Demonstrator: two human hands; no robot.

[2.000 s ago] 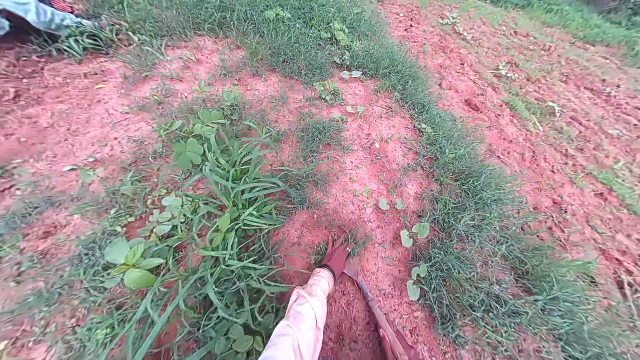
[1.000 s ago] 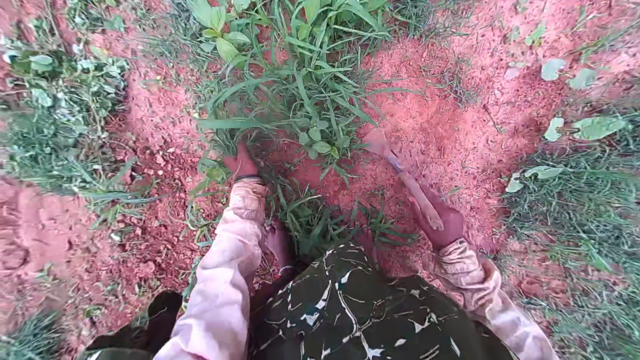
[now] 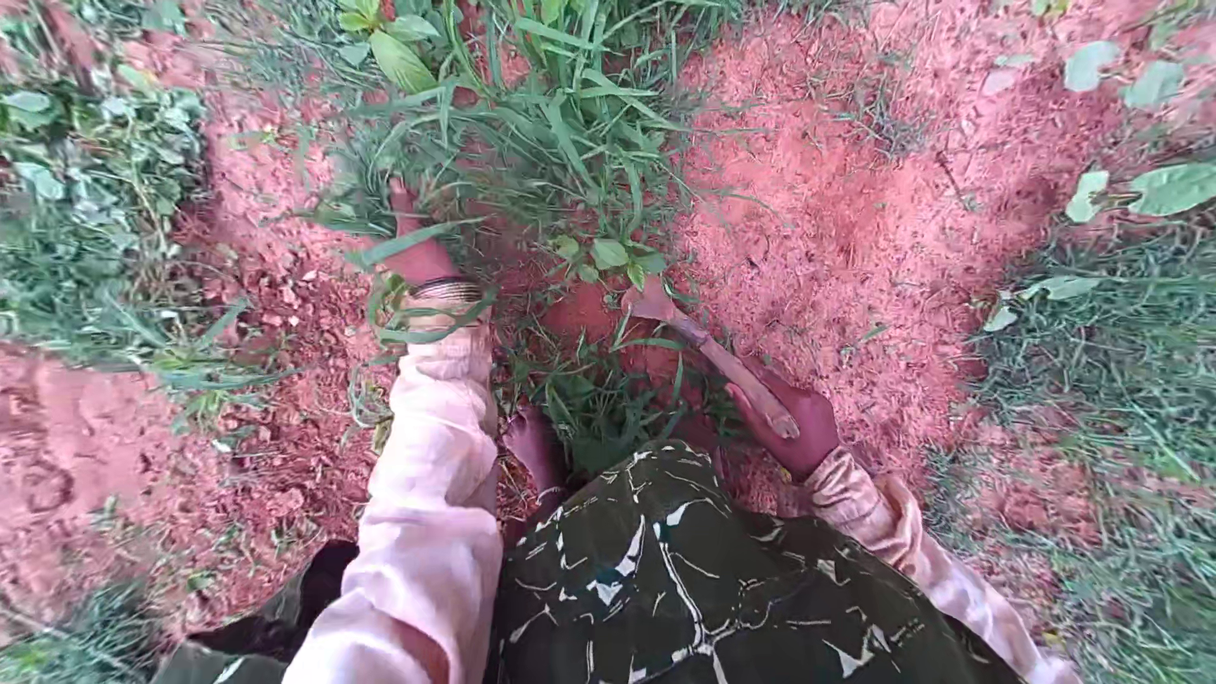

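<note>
My left hand [image 3: 418, 242], with bangles at the wrist, reaches into the left side of a clump of long-bladed grass [image 3: 560, 123]; blades cover its fingers, so its grip is hidden. My right hand [image 3: 798, 423] is closed around the wooden handle of a small digging tool [image 3: 727, 361]. The tool slants up and left, and its metal head [image 3: 651, 302] lies at the lower edge of the clump, beside a small broad-leaved plant [image 3: 613, 255]. Loose grass [image 3: 608, 408] lies below the tool's head, close to my bare foot [image 3: 534, 442].
Red soil [image 3: 807, 190] surrounds the clump. Heaped leafy weeds [image 3: 104, 180] lie at the left. A grass strip [image 3: 1111, 361] runs down the right side, with broad-leaved seedlings [image 3: 1173, 190] at its upper end. My dark patterned garment [image 3: 703, 589] fills the lower middle.
The view has swung down and left since the oldest frame. Since one second ago, the tool's head has moved left, to the clump's lower edge. My left hand remains at the clump's left side.
</note>
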